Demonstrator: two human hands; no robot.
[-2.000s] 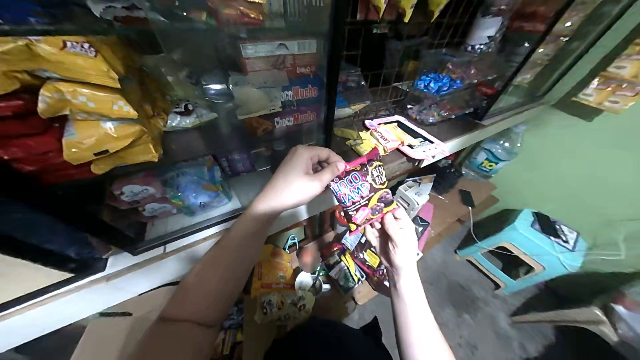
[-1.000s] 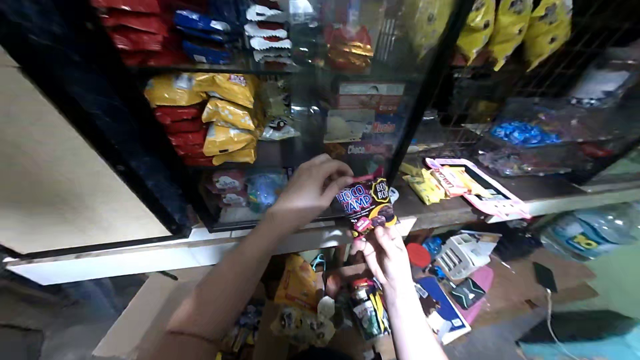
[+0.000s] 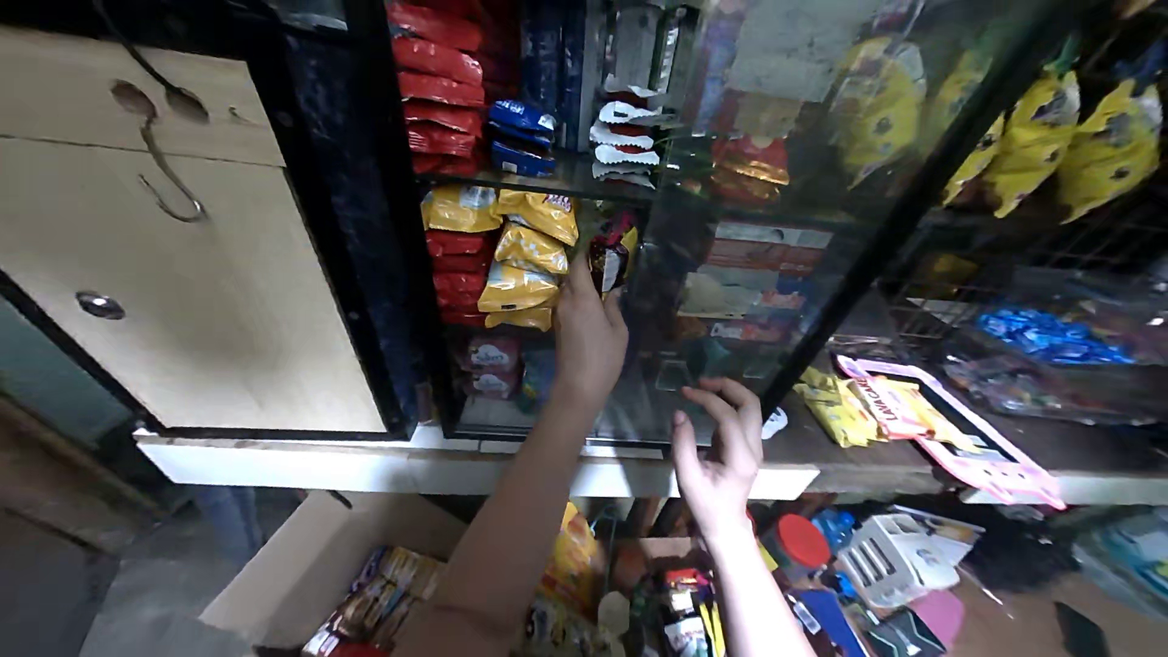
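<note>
A dark snack packet with pink and yellow edges [image 3: 611,253] is in the fingers of my left hand [image 3: 591,333], inside the glass display cabinet on its middle shelf. It stands just right of the stacked yellow packets [image 3: 525,265]. My right hand [image 3: 721,438] holds nothing, its fingers apart and curled, in front of the sliding glass pane near the cabinet's lower edge. Red packets [image 3: 456,274] lie to the left of the yellow ones. Part of the dark packet is hidden by my left fingers.
A black-framed glass door [image 3: 876,246] crosses at the right. On the counter lie a pink-framed tablet [image 3: 990,465] and yellow packets [image 3: 844,411]. An open cardboard box [image 3: 301,547] and loose goods sit below. A wooden cabinet door [image 3: 210,301] with a metal hook is at left.
My left hand has carried the dark packet into the cabinet, beside the yellow packets. My right hand, which also held the packet earlier, has let go. The view has swung left.
</note>
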